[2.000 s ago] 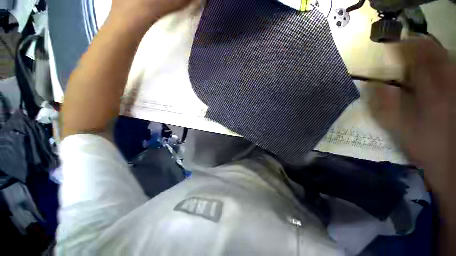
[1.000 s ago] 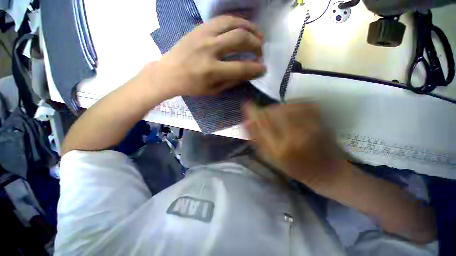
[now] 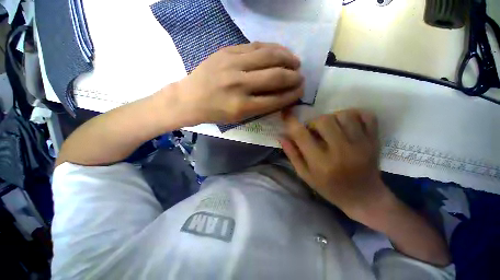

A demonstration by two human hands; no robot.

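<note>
The dark checked fabric panel (image 3: 192, 30) lies on the white table. A smooth white piece (image 3: 307, 41) lies over its right part, with a thin dark edge at its lower corner. My left hand (image 3: 246, 82) lies across both pieces with its fingers curled and holds them down; it hides their lower middle. My right hand (image 3: 334, 153) is at the table's front edge, its thumb and index finger close to the lower edge of the pieces beside my left fingertips. It is slightly blurred, and whether it pinches cloth cannot be told.
Black-handled scissors (image 3: 478, 60) lie at the right, beside a dark ridged knob (image 3: 447, 12) over the cream machine bed (image 3: 395, 44). A grey panel with a striped border (image 3: 57, 49) lies at the far left. Printed ruler marks (image 3: 438, 158) run along the front edge.
The checked panel has moved left and now lies partly under the white piece. My left hand came down onto them. My right hand came from the far right to the front edge, uncovering the scissors.
</note>
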